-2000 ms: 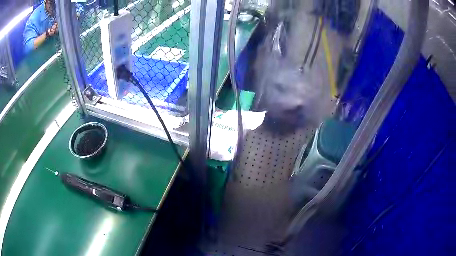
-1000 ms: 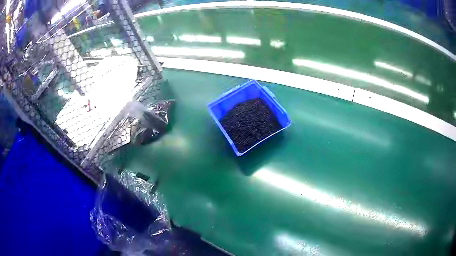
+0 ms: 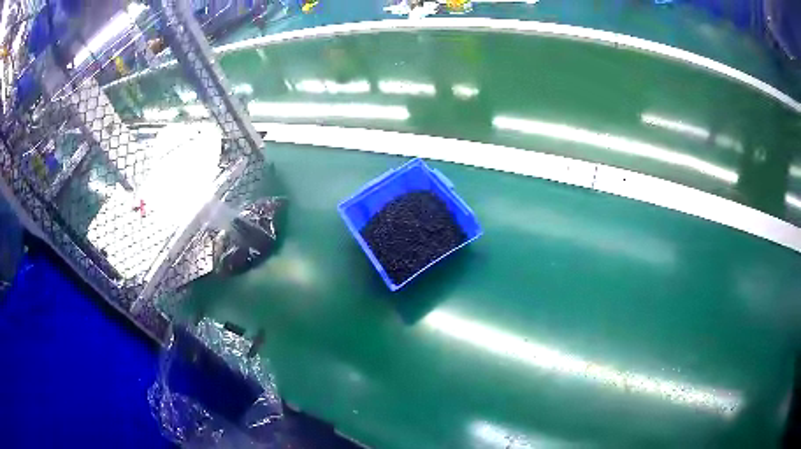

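A blue rectangular open parts bin (image 3: pixel 353 235) stands on the glossy green bench top (image 3: pixel 544 289), a little left of the middle of the view. A mass of tiny black pieces (image 3: pixel 413 235) fills much of it; they are too small to tell what they are. The bin sits turned at an angle to the bench. Neither my left hand nor my right hand is in the picture.
A curved green conveyor belt (image 3: pixel 597 114) with white edge strips runs behind the bench. A wire mesh partition (image 3: pixel 206 74) stands at the left, with white sheets behind it. A dark bundle (image 3: pixel 255 230) lies at its foot. A clear crinkled bag (image 3: pixel 189 395) hangs by the bench edge.
The view has swung from the black screwdriver and bowl to the blue bin. Since one second ago, the bin and bench appear slightly further left and lower, from head motion.
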